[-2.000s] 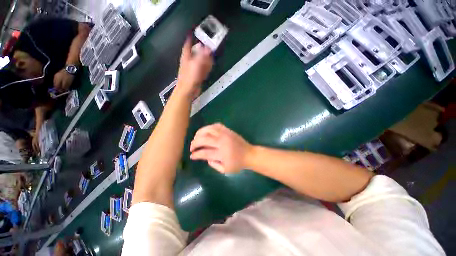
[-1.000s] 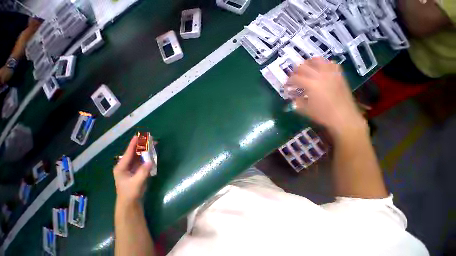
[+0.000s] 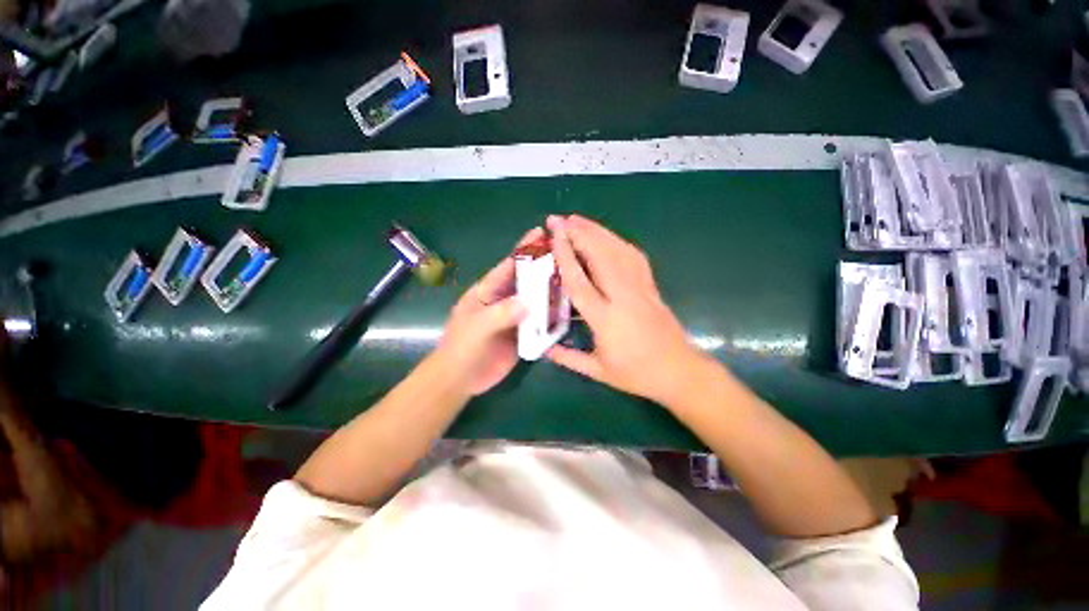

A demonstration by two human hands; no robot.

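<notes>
A half-assembled unit (image 3: 534, 313) with a white housing and a reddish end is held upright between both hands above the green bench. My left hand (image 3: 480, 325) grips its left side. My right hand (image 3: 615, 298) holds its right side, with the fingertips at the top end. A white frame seems pressed against the unit on the right; the hands partly hide it. A mallet (image 3: 346, 328) with a dark handle and a yellow-green face lies on the bench left of my left hand.
Front housing frames (image 3: 880, 320) are heaped at right. Open units with blue strips (image 3: 242, 270) stand in a slanted row at left. A pale metal strip (image 3: 669, 155) divides bench and belt (image 3: 585, 72). White housings (image 3: 714, 48) and open units lie on the belt. Another person's arm shows at lower left.
The view has turned right. My right hand has come from the frame heap to the unit in my left hand. The mallet has come into clear view.
</notes>
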